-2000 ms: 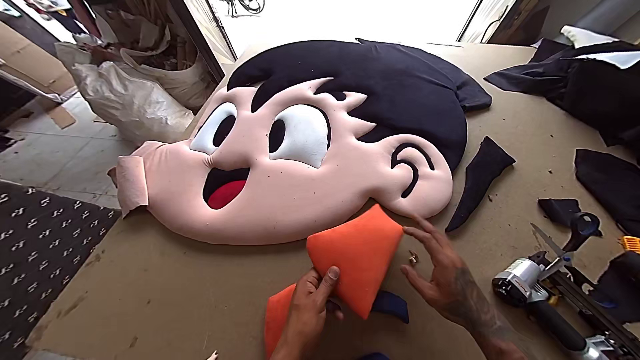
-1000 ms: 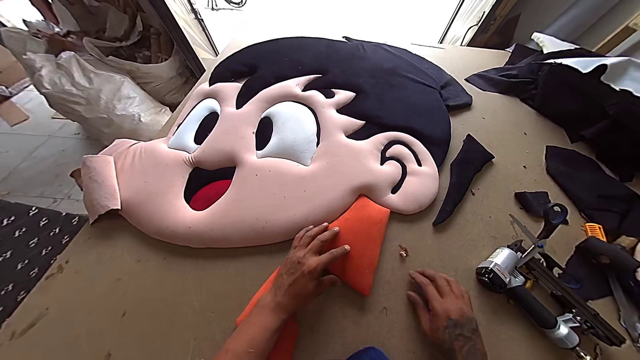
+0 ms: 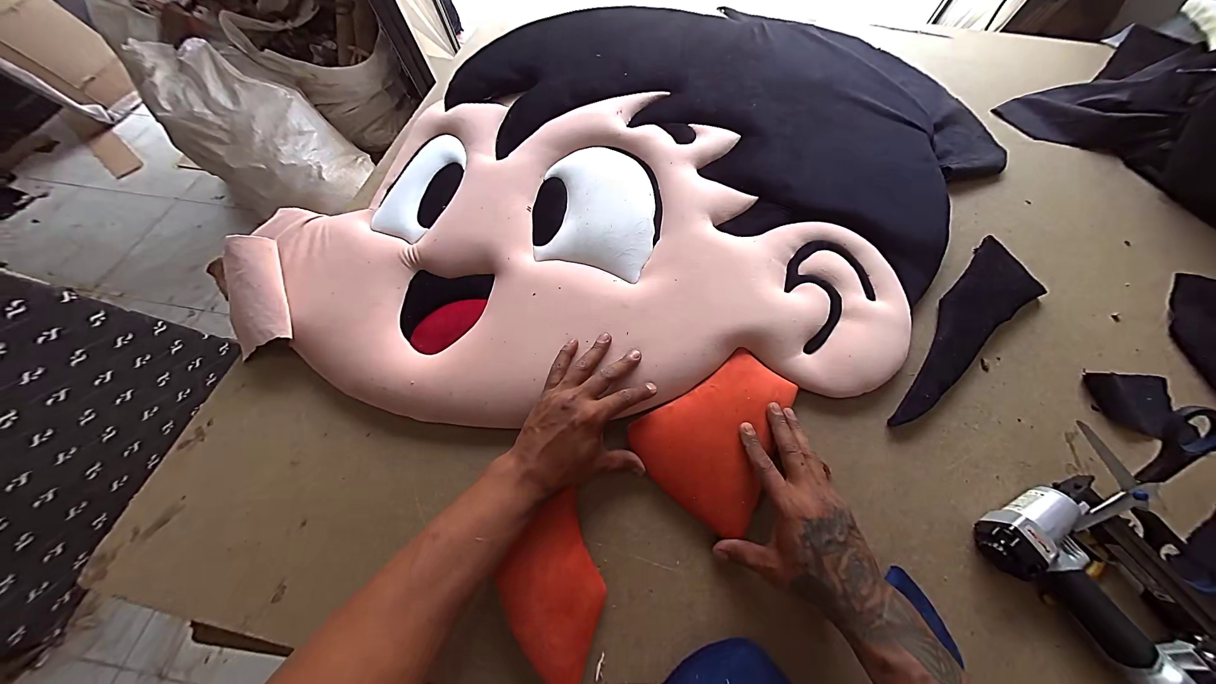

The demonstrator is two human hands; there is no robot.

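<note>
A large padded cartoon head (image 3: 703, 313) of pale pink and black fabric lies on the brown work table. My left hand (image 3: 570, 427) rests with spread fingers on its lower cheek edge. Just right of that hand, an orange padded piece (image 3: 703, 446) lies against the cheek below the ear. My right hand (image 3: 784, 484) touches its right side with fingertips and thumb, not closed around it. A second orange padded piece (image 3: 556, 589) lies beneath my left forearm, partly hidden by it.
Pneumatic stapler (image 3: 1045, 541) and scissors (image 3: 1116, 475) lie at the right, among black fabric scraps (image 3: 1130, 404). A curved black piece (image 3: 978, 323) lies beside the ear. Blue pieces (image 3: 727, 665) show at the front edge. White sacks (image 3: 237, 123) stand behind at left.
The orange piece, held up in my left hand two seconds ago, now lies against the cheek. My left hand has moved from it onto the cheek edge; my right hand has come onto its right side.
</note>
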